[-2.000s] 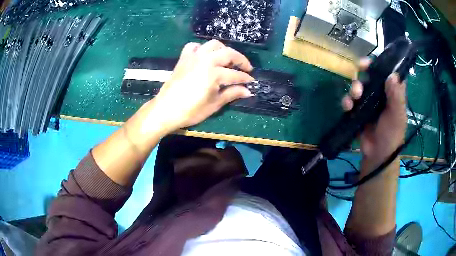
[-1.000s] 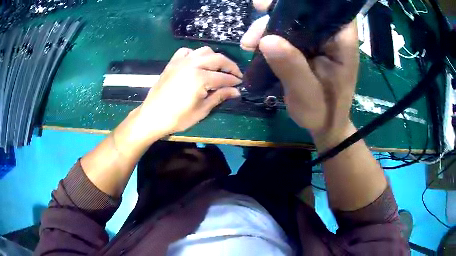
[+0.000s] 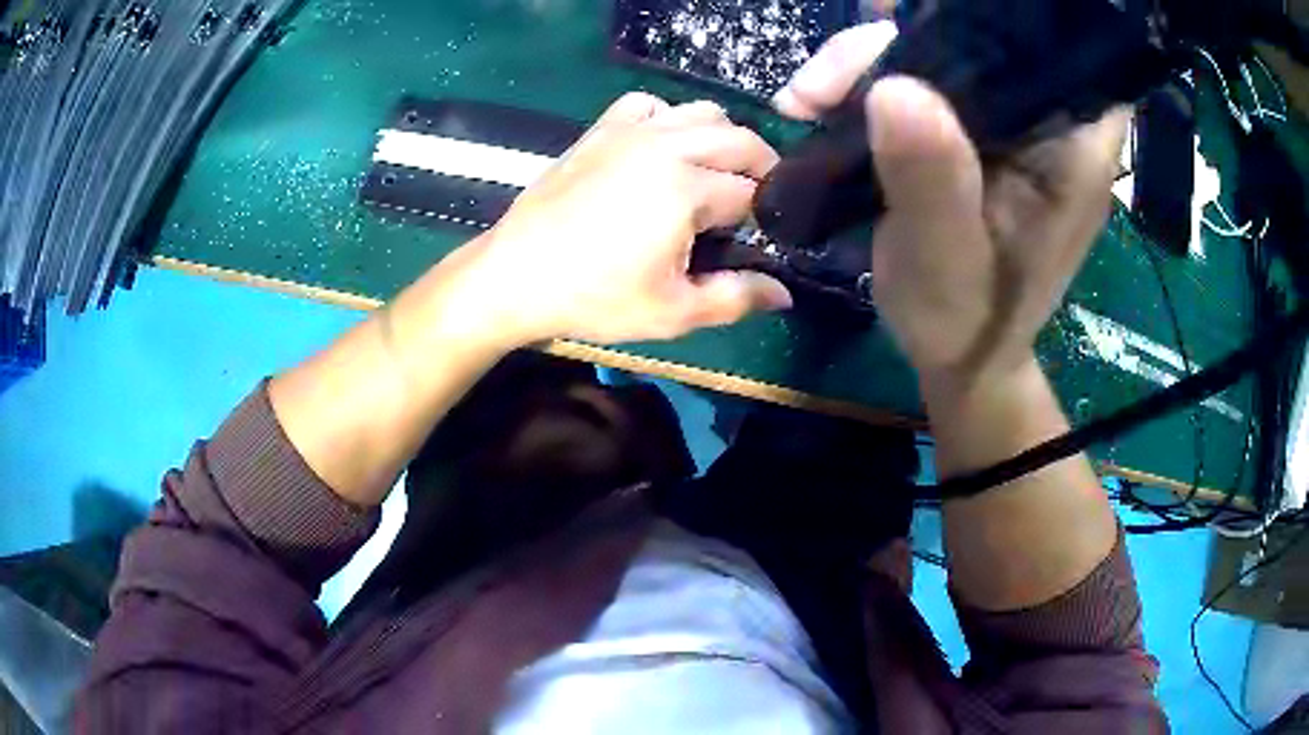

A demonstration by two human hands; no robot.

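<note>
The black jig lies on the green bench top with a pale strip along its left part. My left hand lies over the jig's middle, fingertips on its far side and thumb on its near side; whether it pinches a small part is hidden. My right hand grips the black electric screwdriver, whose lower end is over the jig beside my left fingertips. The bit is hidden. Small shiny metal bits show on the jig between my hands.
A black tray of shiny fittings is behind the jig. Long grey strips lie at the left bench edge. The thick screwdriver cable crosses my right wrist. More cables are at right. The wooden bench edge is in front of me.
My right hand has brought the screwdriver from the right over the jig. My left thumb has moved away from the fingertips, towards the jig's near side. The camera view has shifted.
</note>
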